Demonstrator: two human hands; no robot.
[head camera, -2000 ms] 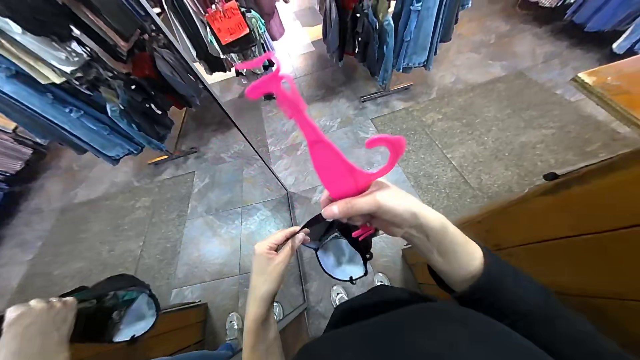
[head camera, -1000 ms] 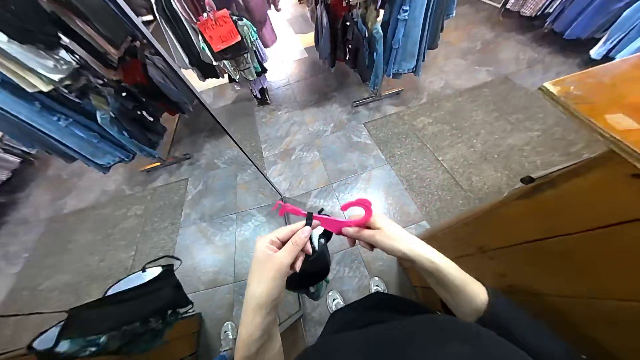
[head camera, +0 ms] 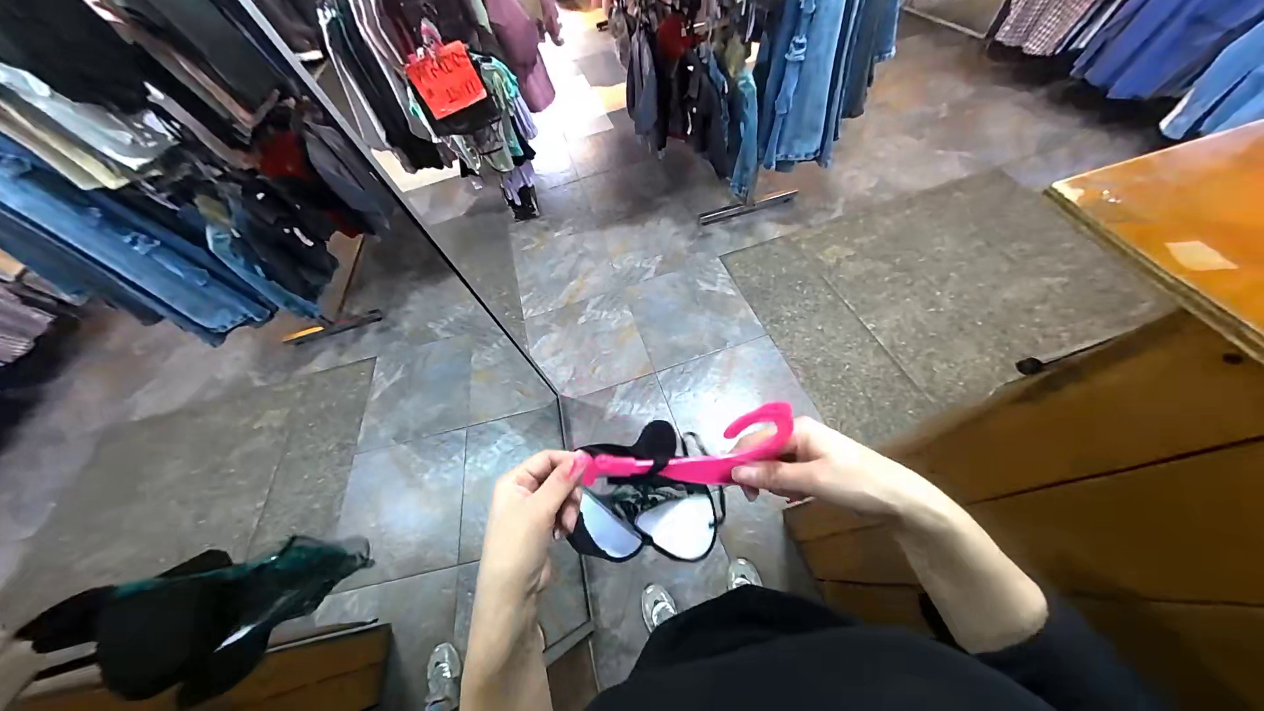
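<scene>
A pink plastic hanger (head camera: 706, 468) is held level between my two hands. My left hand (head camera: 533, 513) pinches its narrow left end between thumb and fingers. At the other end, by the hook, my right hand (head camera: 820, 462) grips it. A black bra (head camera: 676, 523) with pale cup linings hangs below the hanger, and a black strap loops around the hanger's middle. Parts of the bra's straps lie behind the hanger and are hard to make out.
A tall mirror (head camera: 444, 257) on the left reflects the garments and floor. Clothes racks with jeans (head camera: 810, 79) and a red sign (head camera: 446, 79) stand ahead. A wooden counter (head camera: 1185, 217) is at the right, above brown wooden panels (head camera: 1116, 474).
The pink hanger was raised upright in my right hand two seconds ago and is now level. My left hand has moved from the black strap to the hanger's left end.
</scene>
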